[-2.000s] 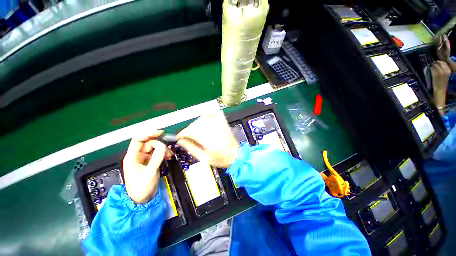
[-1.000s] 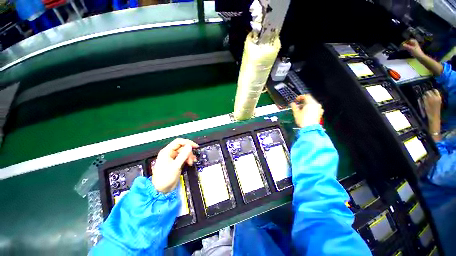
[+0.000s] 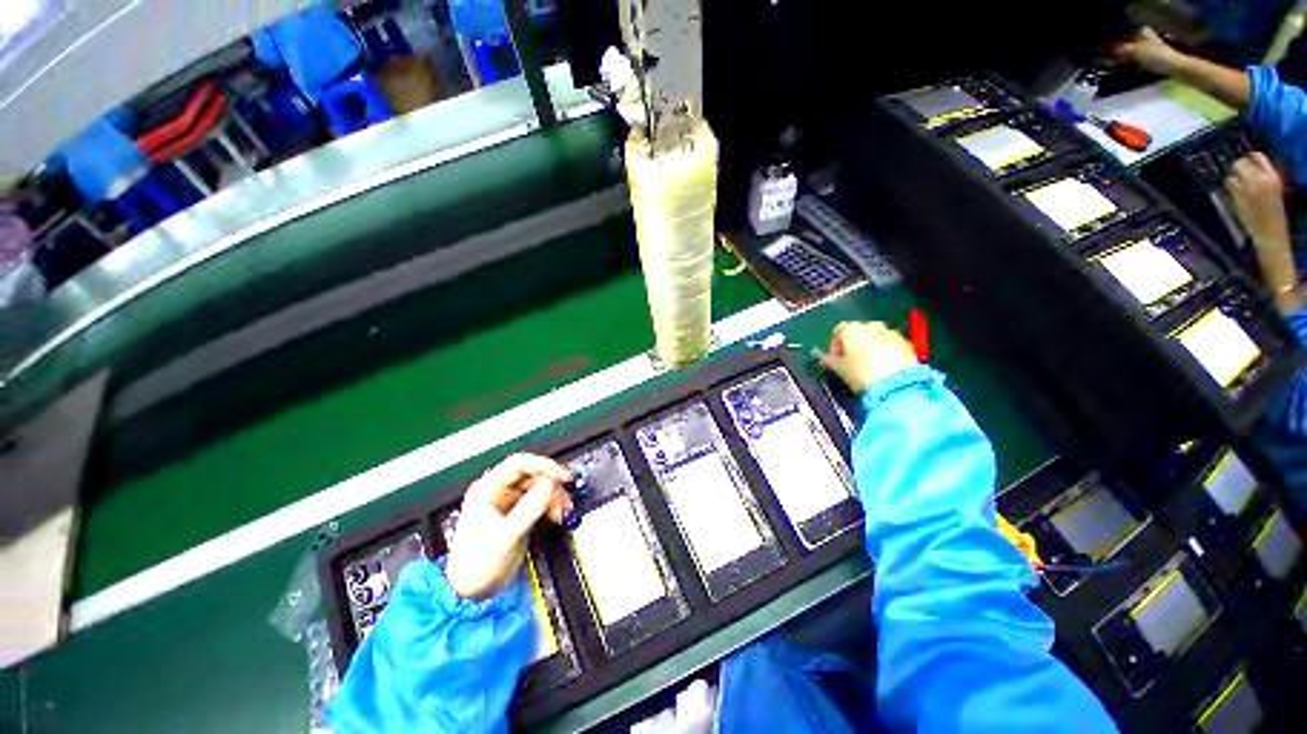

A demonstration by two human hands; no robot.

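A black tray [image 3: 609,671] holds several open-backed phones with pale batteries. The middle phone [image 3: 619,556] and the two to its right [image 3: 705,498] lie uncovered. My left hand [image 3: 505,519] is over the upper part of the second phone from the left, fingertips pinched together near the middle phone's cameras; a small dark bit shows at the fingertips, too unclear to name. My right hand [image 3: 869,353] is beyond the tray's right end, fingers curled low over the bench; whether it holds anything cannot be told.
A film-wrapped post [image 3: 674,244] stands behind the tray. A red piece [image 3: 919,336], an orange tool [image 3: 1018,542] and racks of phones [image 3: 1071,205] are at right. Clear film [image 3: 298,599] lies at left. A white bottle [image 3: 771,198] stands at the back. Another person's hands show at upper right.
My right hand has dropped lower toward the bench beside the tray's right end. My left hand remains over the second phone. The view has shifted, showing more background at upper left.
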